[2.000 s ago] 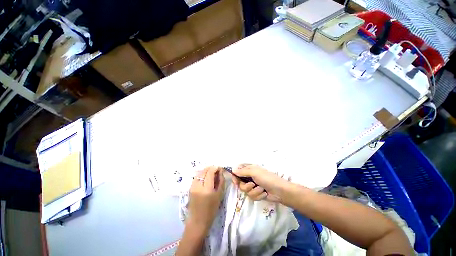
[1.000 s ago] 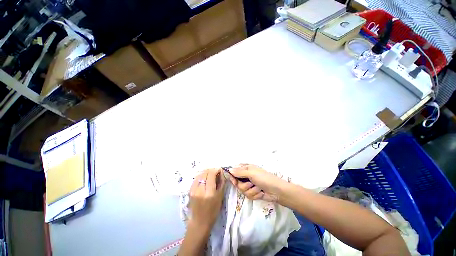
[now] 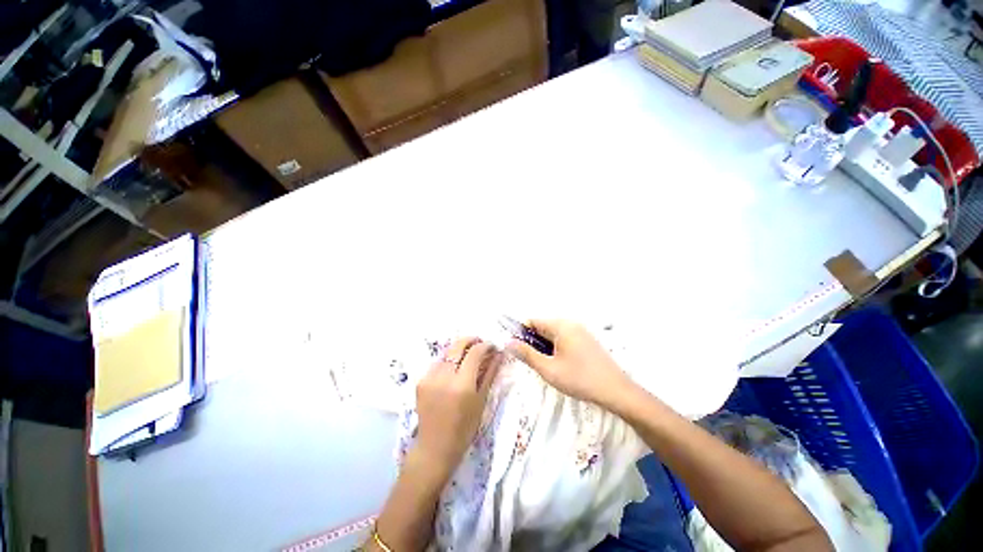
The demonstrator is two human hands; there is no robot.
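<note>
The cream-white garment with small scattered flowers (image 3: 550, 453) lies bunched from the tabletop down over my lap. My left hand (image 3: 458, 394) is closed on its gathered cloth, fingertips pinching a fold. My right hand (image 3: 571, 361), just right of it, holds the small dark thread snips (image 3: 530, 337), with the metal tips pointing up and left above the cloth. Whether the right fingers also touch the cloth is unclear. Any thread ends are too fine to see.
A clipboard with papers (image 3: 146, 345) lies at the left. A blue plastic basket (image 3: 878, 399) with cream cloth beside it stands at the right. A power strip (image 3: 895, 183), a clear bottle (image 3: 811, 154), stacked pads (image 3: 706, 43) and a red basket (image 3: 927, 119) are at the far right.
My right hand has moved slightly up and away from the left fingertips, and the snips now show more fully. My left hand has shifted slightly up. The camera view has shifted a little.
</note>
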